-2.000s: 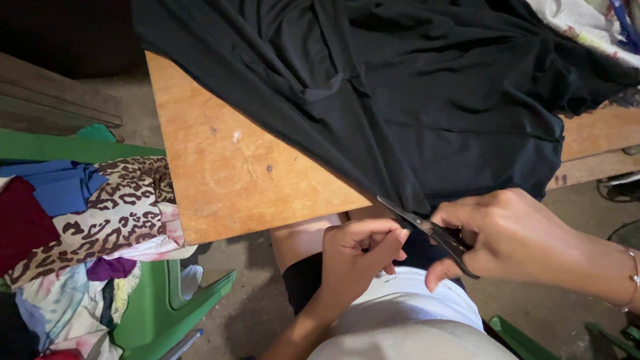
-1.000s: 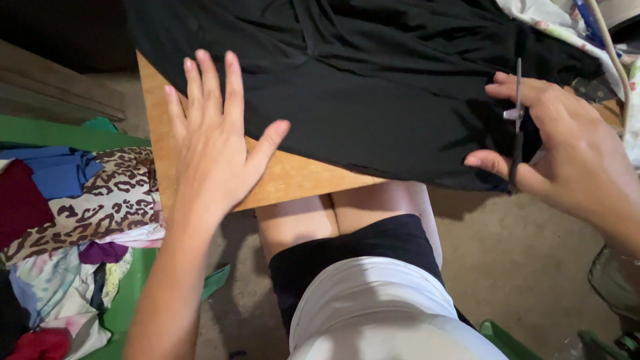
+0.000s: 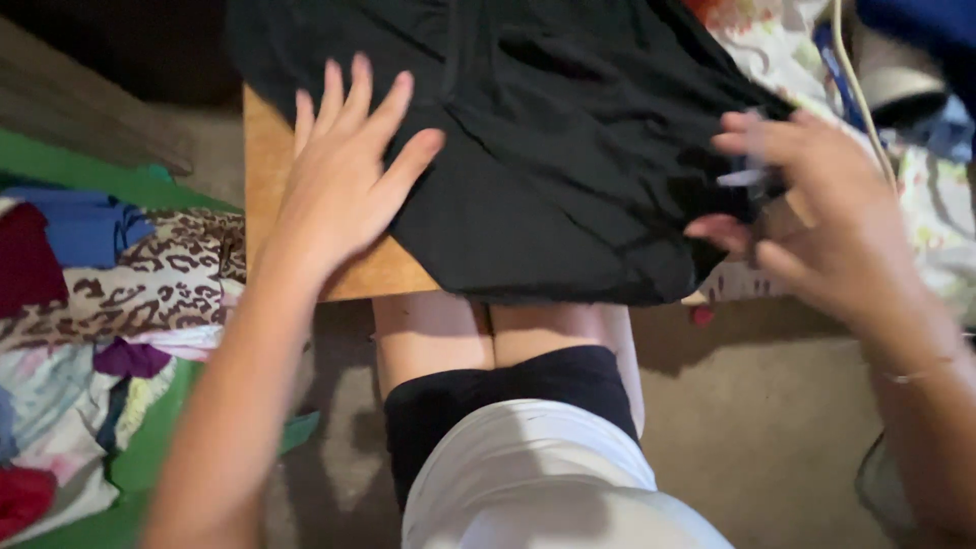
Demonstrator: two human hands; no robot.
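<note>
Black fabric (image 3: 534, 183) lies spread with folds over the wooden tabletop (image 3: 374, 274). My left hand (image 3: 343, 168) rests palm down with its fingers spread on the fabric's left part. Over the fabric's right side is my right hand (image 3: 816, 198), blurred, with a pair of scissors (image 3: 751, 171) in its grasp. The scissors are blurred too, so whether their blades are apart cannot be told.
At the left, a green plastic chair (image 3: 164, 427) bears a leopard-print cloth (image 3: 175, 274) and several coloured fabrics. A floral cloth (image 3: 945, 236) and a pale cord (image 3: 854, 84) lie at the right. My lap is below the table's front edge.
Two seconds ago both hands were near the front edge, with the scissors at the fabric. My left hand has since moved onto the fabric at the left, and my right hand has moved rightward with the scissors.
</note>
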